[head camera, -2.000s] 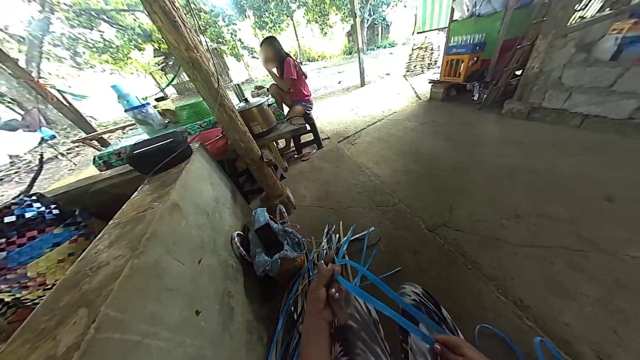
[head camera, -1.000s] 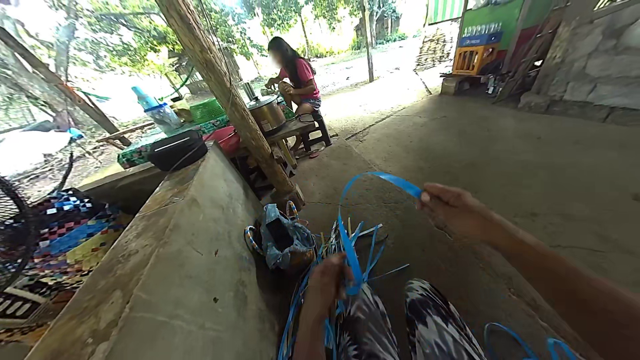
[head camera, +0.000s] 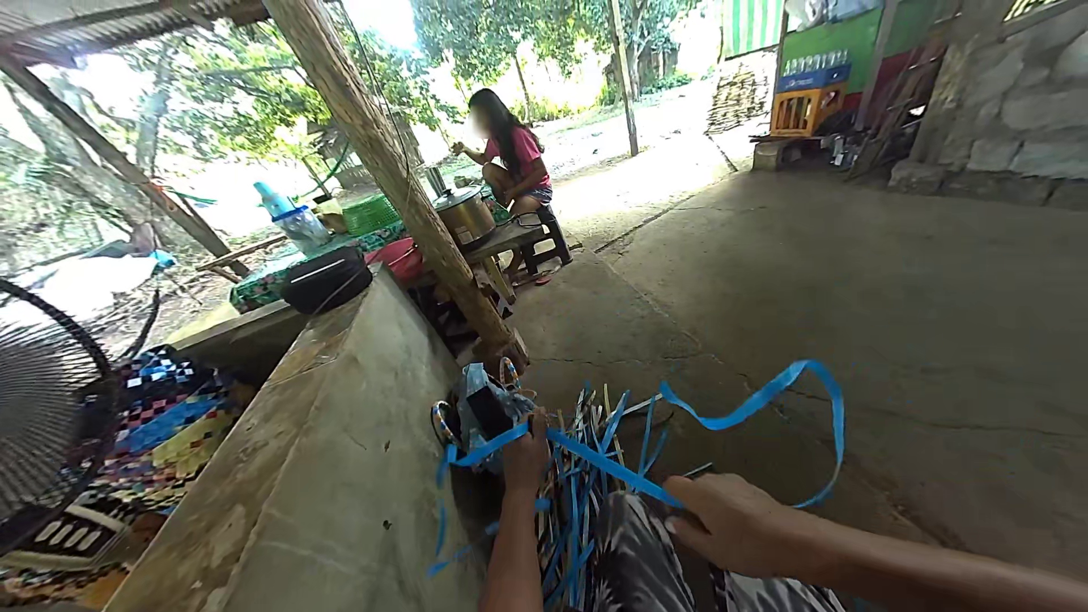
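Observation:
A blue plastic strap (head camera: 608, 465) runs between my two hands. My left hand (head camera: 527, 450) is closed on it beside the low concrete wall, and one end hangs down past that wall. Above my lap, my right hand (head camera: 722, 518) grips the same strap, with a loose length curling up and over the floor. A bundle of narrow strips (head camera: 582, 510), many of them blue, lies between my left forearm and my patterned trousers. Just behind my left hand is a bag (head camera: 484, 399) with beaded-looking handles, a plastic bag and a dark object in it.
A concrete wall (head camera: 340, 476) runs along my left, with a black pouch (head camera: 327, 279) on its far end. Beyond stand a wooden post (head camera: 399, 170), a large pot (head camera: 463, 217) and a seated person in a pink shirt. A fan (head camera: 51, 399) is at far left, crates (head camera: 807, 106) at the back.
My right hand, raised to the right a second ago, is now lower and nearer my lap. My left hand has moved forward to the bag. The seated person has lifted a hand.

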